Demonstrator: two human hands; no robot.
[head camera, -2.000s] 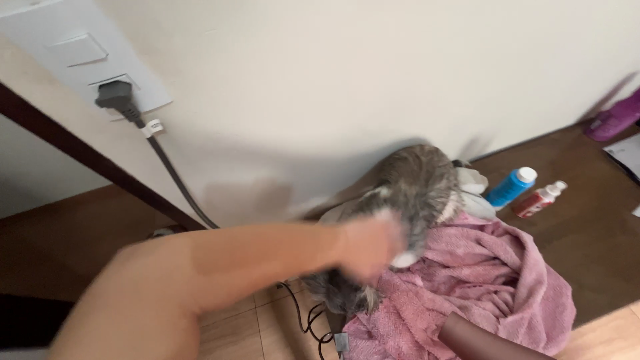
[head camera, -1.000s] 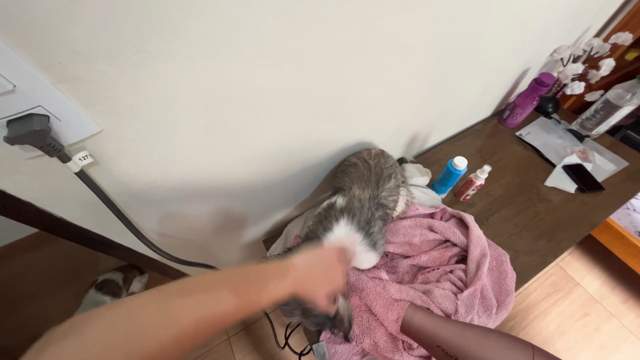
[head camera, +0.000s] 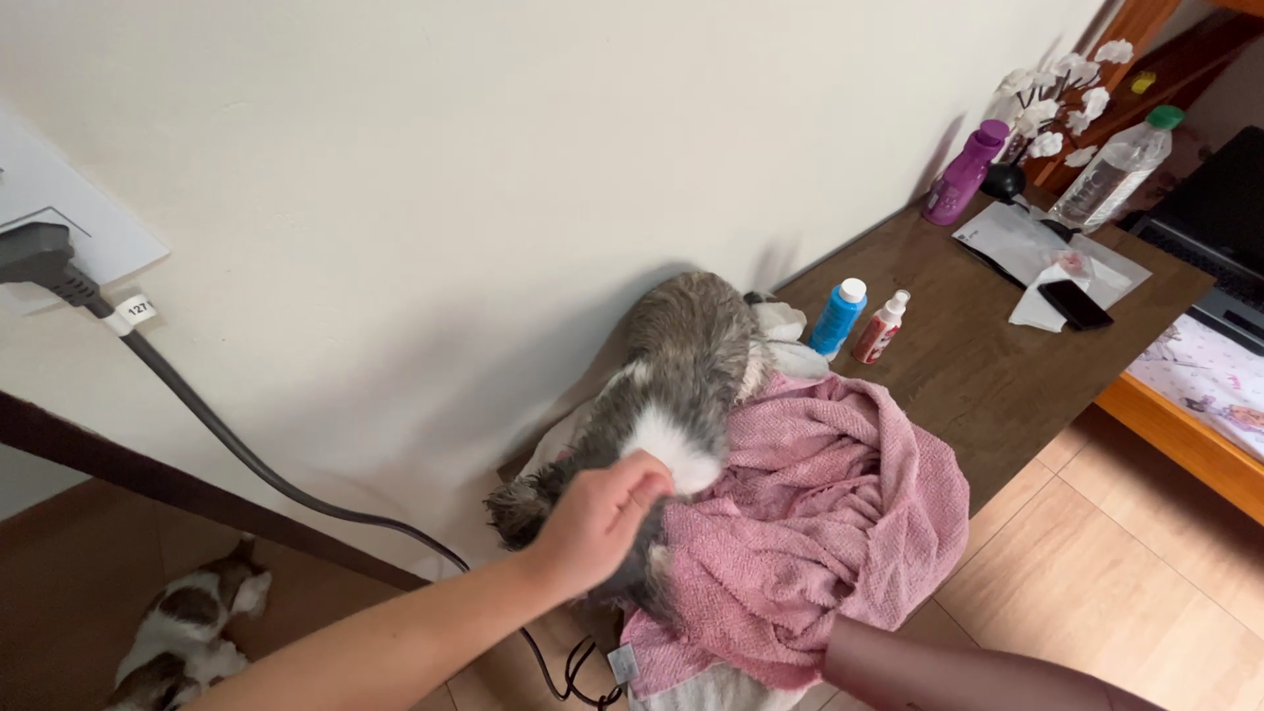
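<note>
A grey-brown dog with a white patch (head camera: 688, 341) lies against the wall on the brown table. My left hand (head camera: 602, 518) reaches in from the lower left, its fingers closed at the fur beside the white patch. A pink towel (head camera: 829, 474) lies bunched along the dog's right side, over a pale cloth (head camera: 716, 688). At the lower right, the smooth mauve-brown barrel (head camera: 948, 671) of what looks like a hair dryer points toward the towel and the dog. My right hand is outside the view.
A blue bottle (head camera: 837, 319) and a red spray bottle (head camera: 882, 328) stand behind the towel. Farther right are a purple bottle (head camera: 966, 176), a clear bottle (head camera: 1121, 173) and a phone (head camera: 1076, 304). A black cord (head camera: 296, 496) hangs by the wall. A brown-and-white animal (head camera: 188, 627) lies lower left.
My left hand was blurred at the dog in both earlier frames and is sharper now, still at its fur. The view has shifted, showing more of the table's right end.
</note>
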